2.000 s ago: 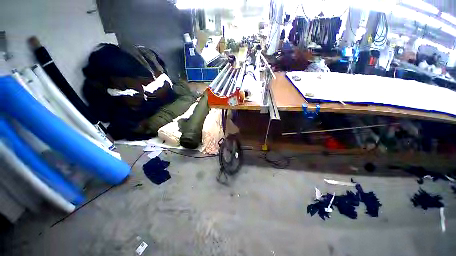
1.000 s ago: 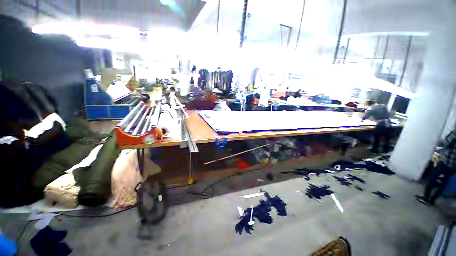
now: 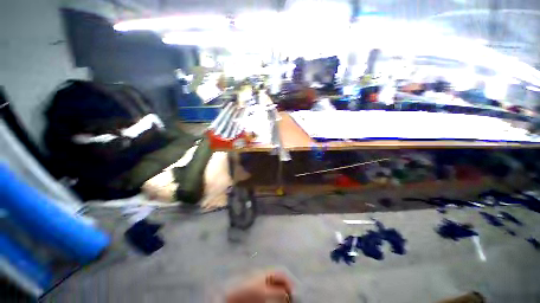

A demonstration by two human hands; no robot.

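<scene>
One bare hand [image 3: 260, 290] shows at the bottom edge, a little left of the middle. It is blurred and cut off by the edge, and I cannot tell whether it is my left or my right. Its fingers look partly curled, and nothing can be made out in it. The other hand is not in view. Below and ahead is the concrete floor [image 3: 195, 260] with dark blue fabric scraps [image 3: 370, 242] and a smaller dark scrap [image 3: 145, 235] at the left.
Blue rolls [image 3: 53, 216] lean at the left. A dark heap [image 3: 89, 142] and an olive roll [image 3: 192, 177] lie against the wall. A long cutting table [image 3: 293, 131] bears white sheeting [image 3: 408, 125] and an orange-ended rack [image 3: 228, 140]. A brown curved edge [image 3: 468, 297] shows bottom right.
The view swung right, then back left. The person and pillar seen at the right one second ago are out of view. A hand has appeared at the bottom.
</scene>
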